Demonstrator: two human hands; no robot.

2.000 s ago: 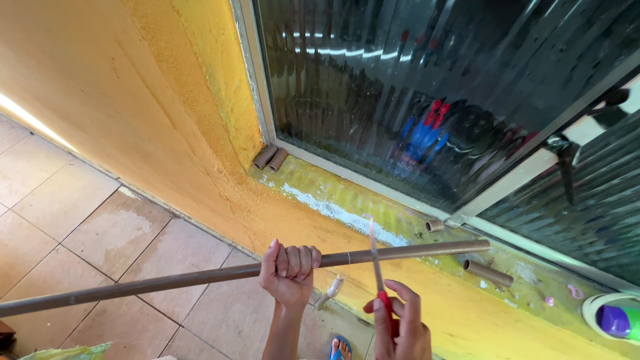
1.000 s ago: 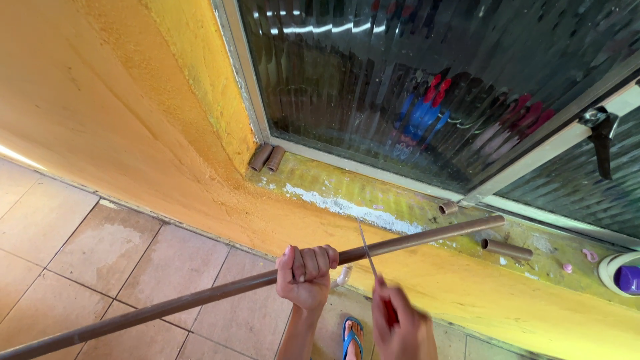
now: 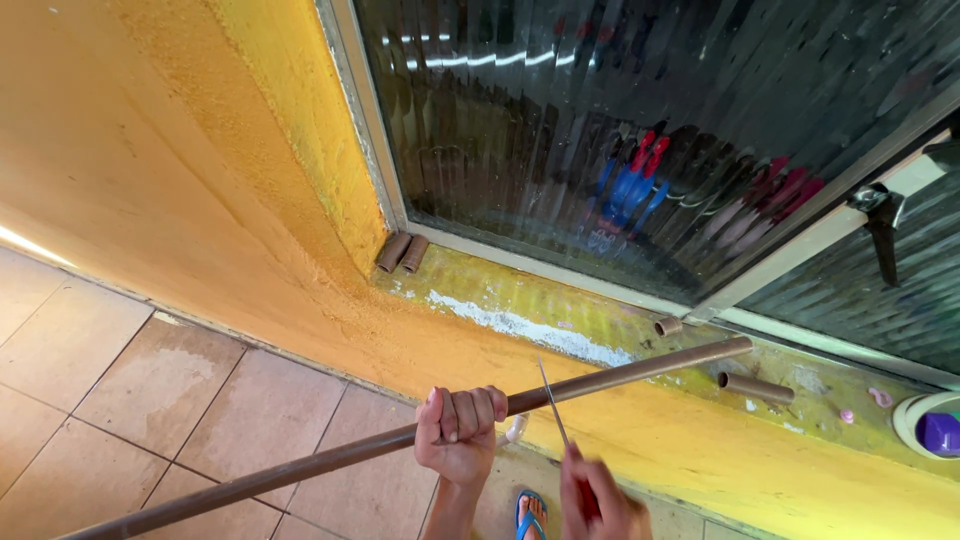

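Note:
A long brown plastic pipe [image 3: 330, 463] runs from the lower left up to the window sill, where its right end lies over the sill's edge. My left hand [image 3: 461, 427] is closed around the pipe near its middle. Just right of it, the thin blade of a red-handled tool [image 3: 556, 409], a saw or knife, crosses the pipe. My right hand [image 3: 604, 499], slightly blurred, grips the red handle below the pipe. Whether the blade has cut into the pipe I cannot tell.
Short brown pipe pieces [image 3: 394, 251] lie in the sill corner; others [image 3: 756, 388] are near the pipe's end. A white container [image 3: 904, 424] with something purple stands at the sill's right. Behind is a ribbed glass window [image 3: 525, 150]. A foot in a blue flip-flop [image 3: 531, 514] is below.
My right hand and the blade have shifted relative to the pipe, the blade lying across it throughout. My left hand keeps its hold on the pipe.

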